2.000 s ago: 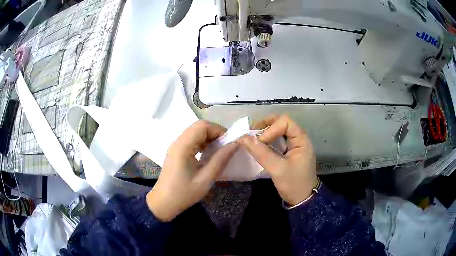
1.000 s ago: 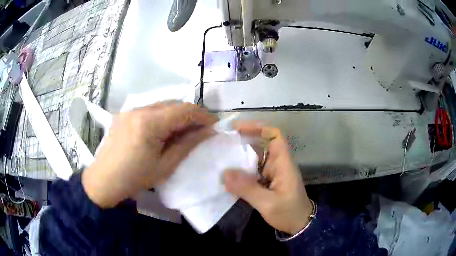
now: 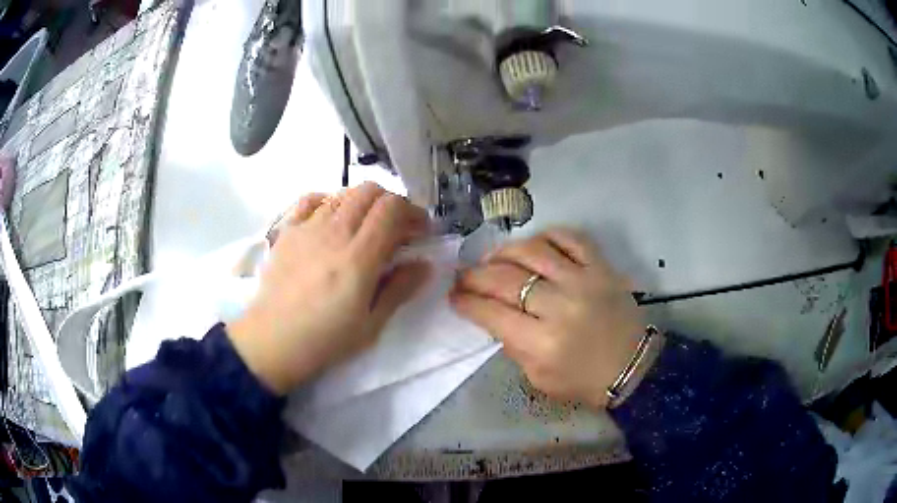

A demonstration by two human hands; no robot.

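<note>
A white cloth piece (image 3: 393,378) lies on the machine bed, its layered edge at the presser foot and needle area (image 3: 457,192). My left hand (image 3: 329,280) holds the cloth's upper left part, fingertips just left of the foot. My right hand (image 3: 551,314), with a ring and bracelet, rests on the cloth's right edge just below the foot, fingers together. The needle tip and the edge beneath the foot are hidden. A narrow white strip (image 3: 108,300) loops out to the left from behind my left hand.
The off-white sewing machine head (image 3: 688,59) rises across the top, with ribbed cream tension knobs (image 3: 528,74). A grey oval lamp-like part (image 3: 266,83) hangs left of it. A checked covered surface (image 3: 89,177) lies left. Red handles (image 3: 891,285) show at the right edge.
The cloth and both hands have moved up from the table's front edge to the presser foot. The view has come closer to the machine head. The cloth now lies on the bed.
</note>
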